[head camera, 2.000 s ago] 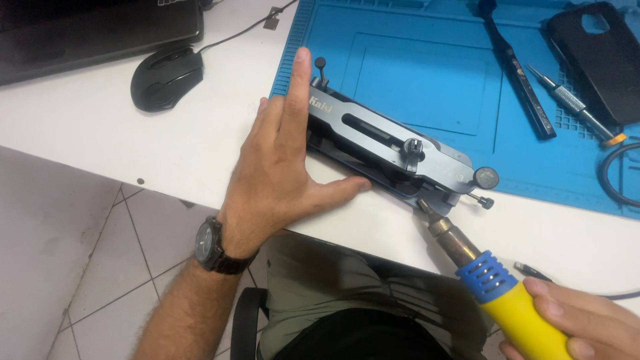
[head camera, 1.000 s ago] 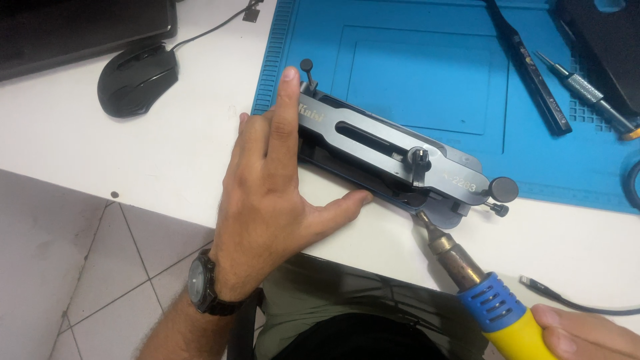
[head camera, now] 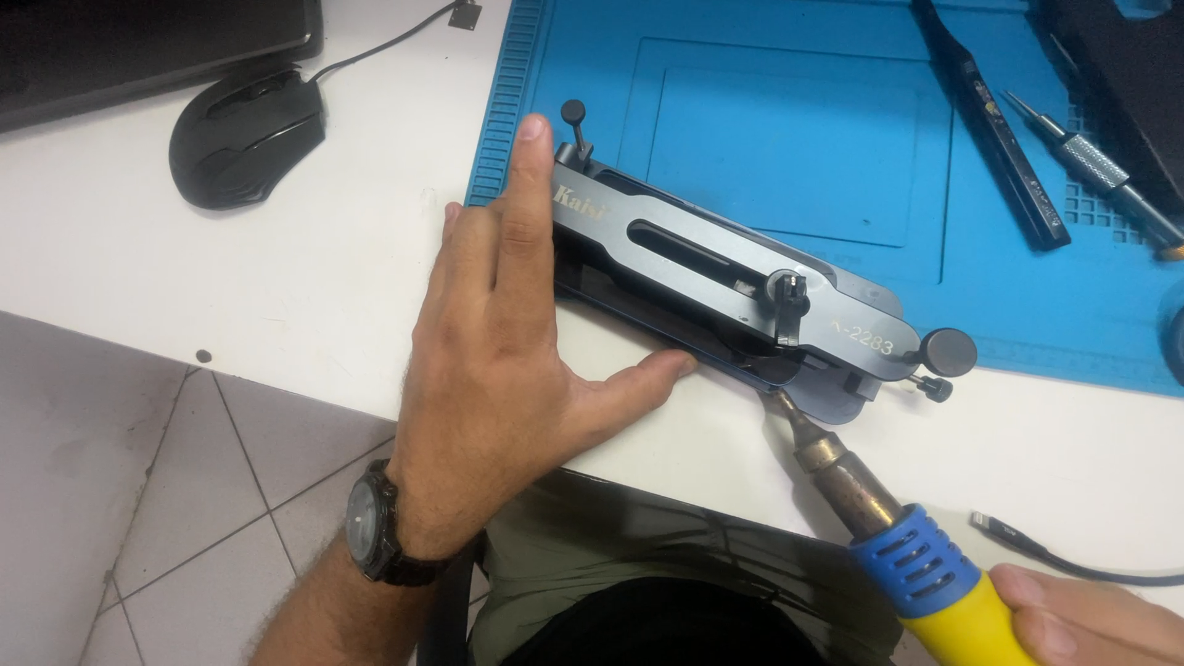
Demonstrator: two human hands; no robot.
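Note:
My left hand [head camera: 490, 342] rests against the left end of a grey metal Kaisi clamping fixture [head camera: 731, 264], its fingers along that end and the thumb at the near edge. A dark, thin phone-like panel [head camera: 647, 328] lies in the fixture under the slotted bar; its full shape is hidden. My right hand [head camera: 1073, 615], partly out of view at lower right, grips the yellow handle of a hot-air tool [head camera: 902, 550] with a blue vented collar. The tool's narrow metal nozzle points at the panel's near edge by the fixture's right end; whether it touches cannot be told.
A blue silicone work mat [head camera: 786, 148] lies beyond the fixture. On it are black tweezers [head camera: 1004, 139], a knurled metal pen tool [head camera: 1091, 162] and a black case-like object [head camera: 1124, 83]. A black mouse [head camera: 248, 139] stands at left, a charging cable [head camera: 1036, 546] at right.
The hot-air nozzle has stayed by the near edge at the fixture's right end. My left hand keeps its place at the fixture. The view has shifted somewhat.

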